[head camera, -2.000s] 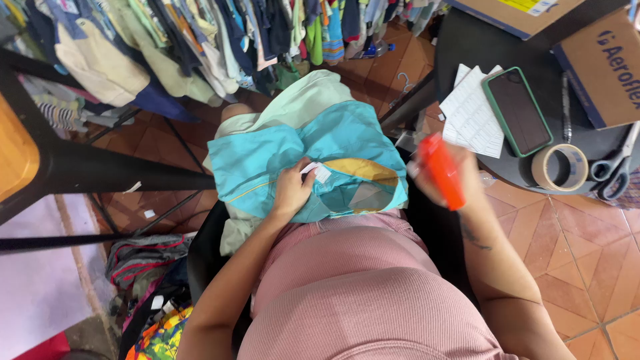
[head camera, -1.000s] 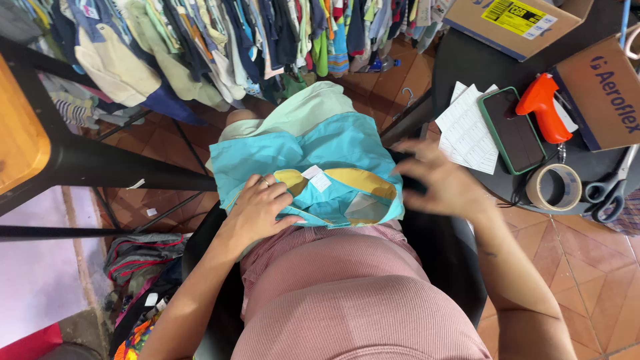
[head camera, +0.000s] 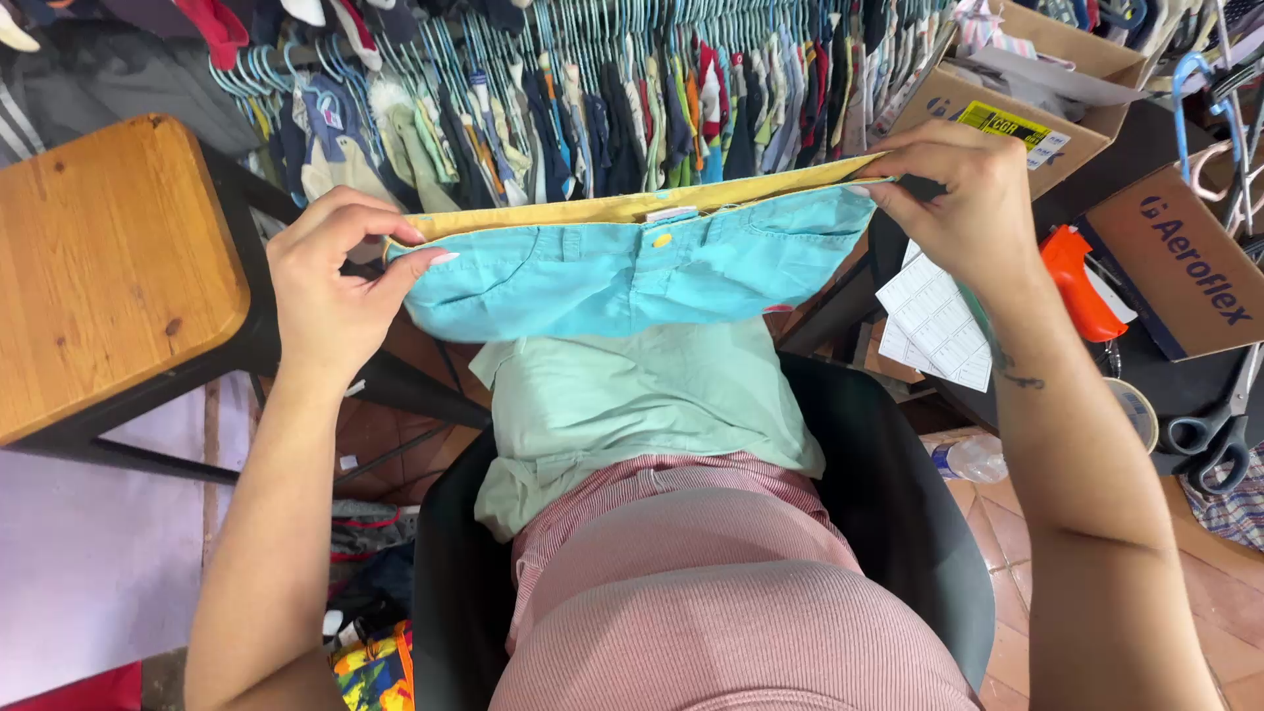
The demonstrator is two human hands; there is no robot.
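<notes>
Turquoise pants (head camera: pixel 592 281) with a yellow inner waistband and a yellow button are stretched out in the air between my hands. My left hand (head camera: pixel 341 267) pinches one end of the waistband between thumb and fingers. The other end is gripped by my right hand (head camera: pixel 948 193). A small white label shows inside the waistband, near the button. Below, a pale green garment (head camera: pixel 642 395) lies across my lap. The lower part of the pants is folded away from view.
Left stands a wooden-topped stool (head camera: pixel 118 286). On the black table at right are an orange tagging gun (head camera: pixel 1081 281), printed papers (head camera: pixel 938 321), a tape roll (head camera: pixel 1134 415), scissors (head camera: pixel 1215 434) and cardboard boxes (head camera: pixel 1175 257). Hanging clothes (head camera: pixel 632 118) line the far side; a plastic bottle (head camera: pixel 973 459) lies on the floor.
The orange tool went from my right hand to the table. The turquoise pants have risen from my lap, and both hands now hold their waistband stretched. The view has shifted.
</notes>
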